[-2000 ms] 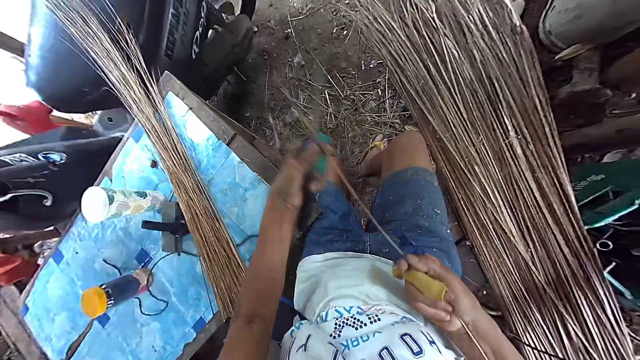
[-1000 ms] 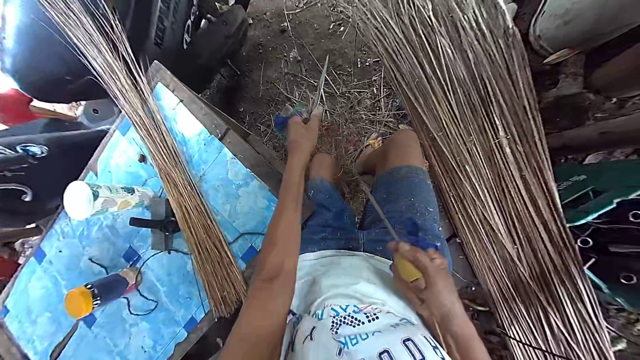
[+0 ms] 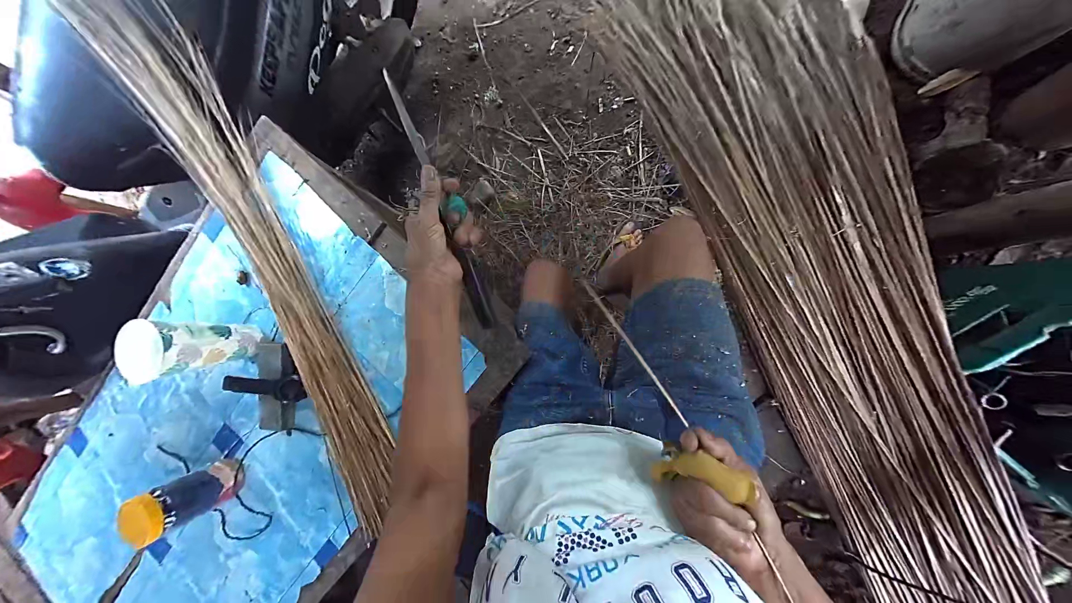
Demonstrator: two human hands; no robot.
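My left hand [image 3: 440,222] is raised over the ground, closed around the handle of a knife [image 3: 405,117] whose blade points up and away; something teal shows at its fingers. Near my lap on the right, my right hand [image 3: 720,502] grips a thin stick [image 3: 641,360] through a yellow cloth or wrap [image 3: 708,476]. The stick runs from that hand across my thighs toward the ground. A large bundle of thin dry sticks [image 3: 825,251] lies along my right side. A smaller, paler bundle [image 3: 293,276] lies across the blue table at left.
The blue-topped table [image 3: 201,435] carries a white-capped patterned bottle [image 3: 188,345], a dark bottle with a yellow cap [image 3: 172,507], a black clamp-like object [image 3: 272,387] and cord. Motorcycle parts [image 3: 92,285] stand beyond it. Dry shavings [image 3: 553,180] litter the ground. Green material [image 3: 1005,310] lies far right.
My left hand with the knife has moved left since one second ago, and the blade now tilts left. My right hand still grips a stick.
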